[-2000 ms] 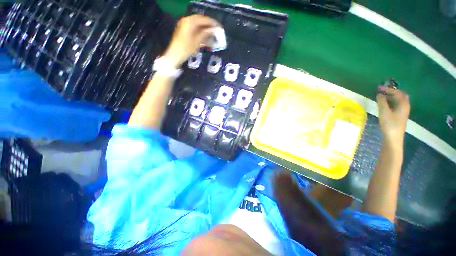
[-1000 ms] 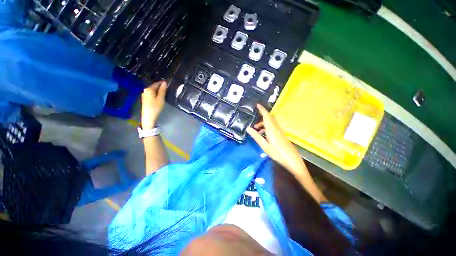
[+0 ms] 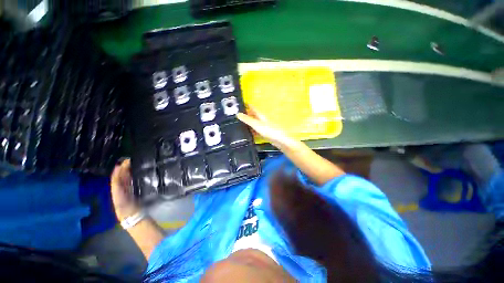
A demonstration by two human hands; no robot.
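A black component tray (image 3: 190,168) lies in front of me, its near end reaching past the bench edge toward my body. Several small white-silver square pieces with dark centre holes (image 3: 188,141) sit in its middle pockets; the near row of pockets holds none. My left hand (image 3: 122,185) holds the tray's near left side. My right hand (image 3: 262,128) is at its right edge, thumb or fingertip on the rim and the other fingers partly hidden. A yellow plastic bin (image 3: 282,102) with a pale rectangular slip (image 3: 323,98) stands right of the tray, partly behind my right hand.
A tall black tray stack (image 3: 66,105) stands at the left. A clear blister tray (image 3: 360,97) lies right of the yellow bin. Small dark units (image 3: 373,43) lie on the green belt (image 3: 309,33). Another black tray (image 3: 232,4) is at the top edge. A blue stool (image 3: 452,190) stands beyond the bench.
The view has turned, so the tray appears straighter. My left hand, beside the tray a second ago, is now on its left side. My right hand has moved farther up the right edge.
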